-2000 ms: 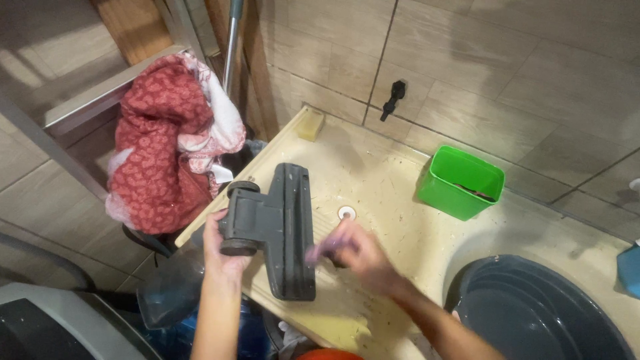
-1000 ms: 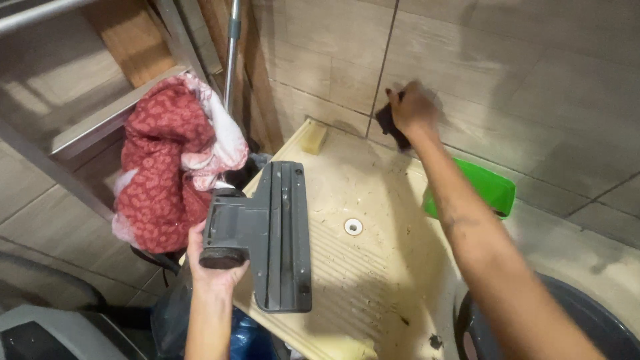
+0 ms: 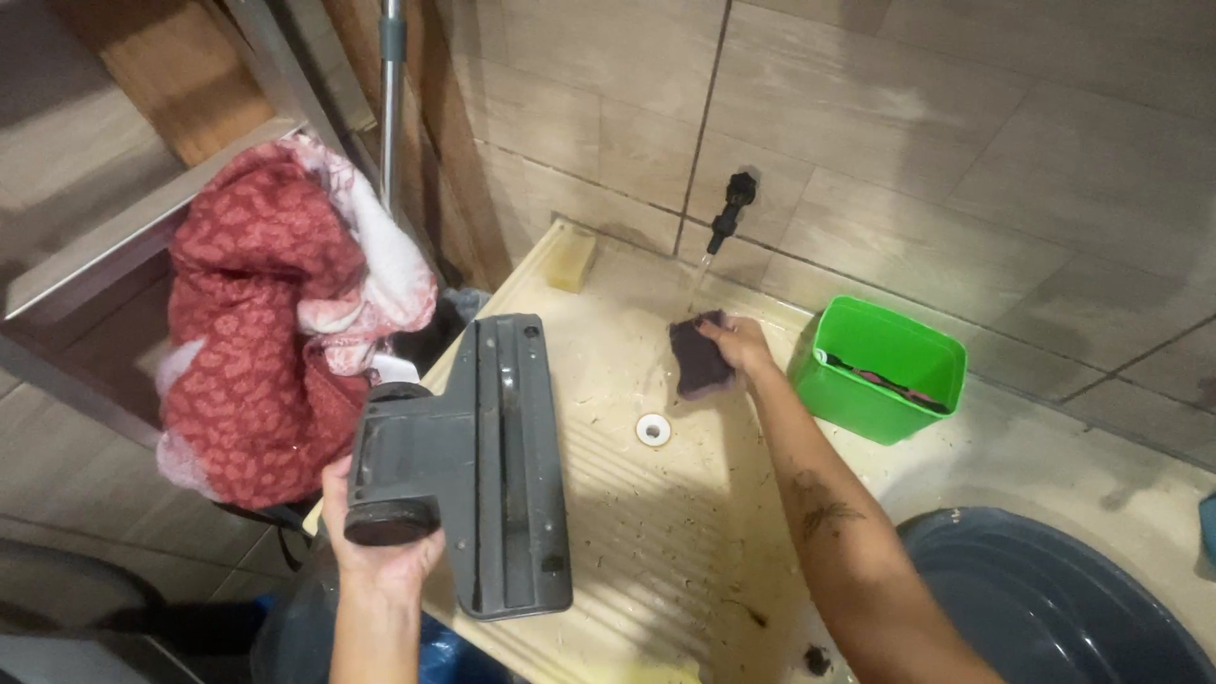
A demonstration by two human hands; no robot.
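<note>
My left hand [image 3: 385,556] grips a grey vacuum cleaner floor head [image 3: 513,465] by its wheeled neck, with the underside facing up, over the left side of a cream washtub sink [image 3: 608,380]. In my right hand [image 3: 741,344] is a dark purple scouring sponge [image 3: 701,356], close below a black wall tap [image 3: 731,211]. A thin stream of water runs from the tap. The white drain [image 3: 653,430] shows between the floor head and my right forearm. Dark specks of dirt lie across the ribbed basin.
A green plastic container [image 3: 879,380] holding a toothbrush [image 3: 883,382] stands right of my forearm, above a dark grey basin [image 3: 1035,598]. A yellow bar [image 3: 571,263] lies in the sink's back corner. Red patterned cloth [image 3: 266,323] hangs at left, near a metal pole [image 3: 390,114].
My right hand went from beside the floor head up to the tap, then down below it with the sponge. Water now runs from the tap. My left hand still holds the floor head.
</note>
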